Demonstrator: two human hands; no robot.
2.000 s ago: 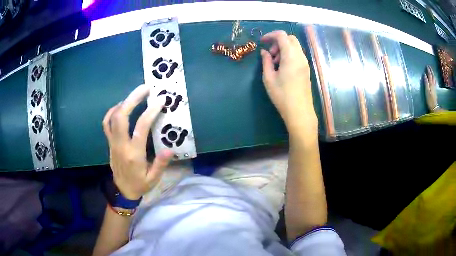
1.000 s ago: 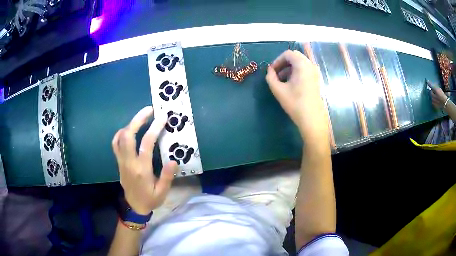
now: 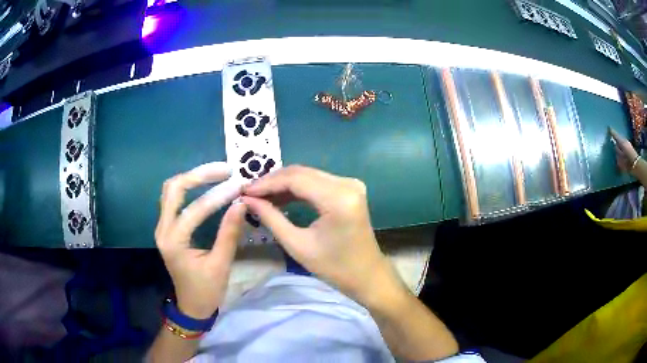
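A long silver-white metal plate with round black fan-like cutouts lies on the green surface in front of me. My left hand and my right hand meet over its lower part, fingertips together, and hide most of the lowest cutout. Something tiny seems to be between the fingertips, too small and covered to identify. A clump of small copper-coloured parts lies right of the plate, with pale thin wires above it and a thin wire ring at its right end.
A similar plate lies at the left. A clear plastic tray with copper-orange strips lies at the right. Beyond it are another person's hand and a copper-filled parts tray. A white edge strip runs along the back.
My right hand has moved left and down from beside the copper clump to the plate, meeting my left fingertips. My left thumb has closed toward the fingers. The camera view has shifted slightly.
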